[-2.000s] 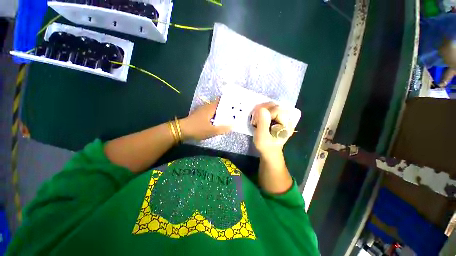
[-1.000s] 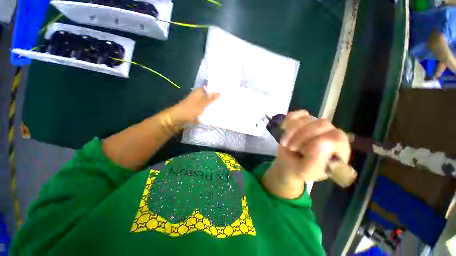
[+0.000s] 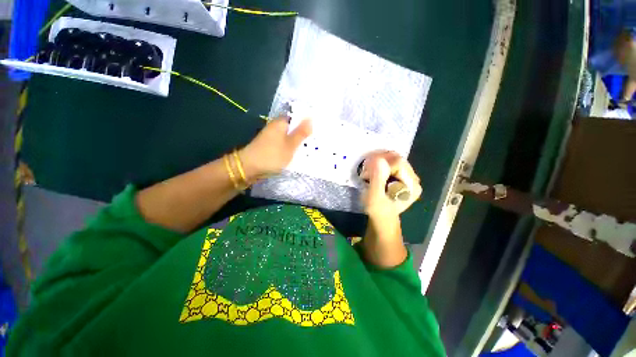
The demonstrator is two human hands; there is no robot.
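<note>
A white panel [image 3: 328, 150] with small dark holes lies flat on a silvery-white textured sheet [image 3: 362, 90]. My left hand [image 3: 277, 145] grips the panel's left end, thumb on top. A short yellow-green wire shows beside that hand. My right hand [image 3: 389, 183] is closed round a hand driver, held upright over the panel's right part. The driver's tan round end [image 3: 397, 190] shows above the fingers. Its tip is hidden under the fist, so contact with the panel cannot be told.
At the upper left, a white unit with black parts [image 3: 104, 56] and a yellow-green wire stands on the green bench [image 3: 139, 139], with another white unit [image 3: 160, 15] behind. A pale rail [image 3: 481, 97] runs along the right. A person's arm [image 3: 624, 52] shows at the far upper right.
My right hand with the driver has come from the right, off the panel's end, back over the panel. My left hand still holds the panel's left end. The view has shifted slightly.
</note>
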